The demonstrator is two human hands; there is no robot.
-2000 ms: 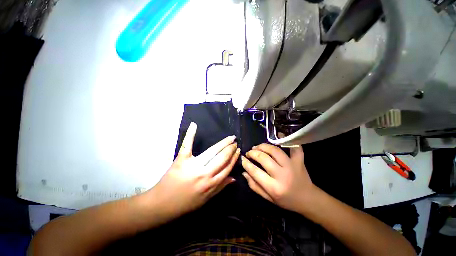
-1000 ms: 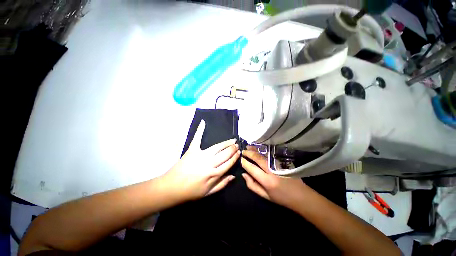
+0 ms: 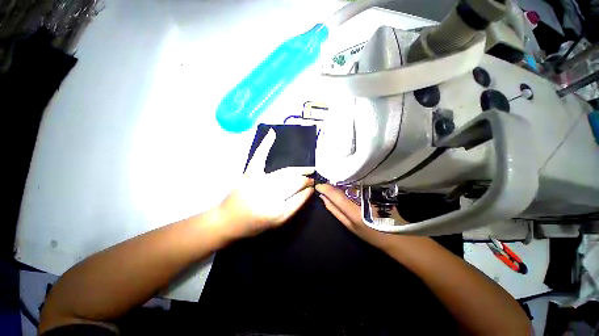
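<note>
A black garment panel (image 3: 289, 262) lies under the machine head and runs down toward my lap; its far end shows as a dark flap beyond my left hand. My left hand (image 3: 272, 190) lies on the panel, thumb spread, fingertips close to the needle area. My right hand (image 3: 351, 213) has its fingertips at the same spot, partly behind the machine's guard. The fingertips of both hands nearly meet and seem to pinch the cloth there. The needle and presser foot are hidden by glare and the machine head.
The white sewing machine (image 3: 453, 125) fills the right side. A bright blue lamp (image 3: 269, 82) hangs left of its head. Orange-red thread snips (image 3: 507, 256) lie right of the bed. Dark cloth (image 3: 33, 131) is heaped at the left edge of the white table (image 3: 118, 151).
The view has shifted, so machine and lamp sit differently in the picture. My hands have drawn closer together at the needle area, and more black cloth shows below them.
</note>
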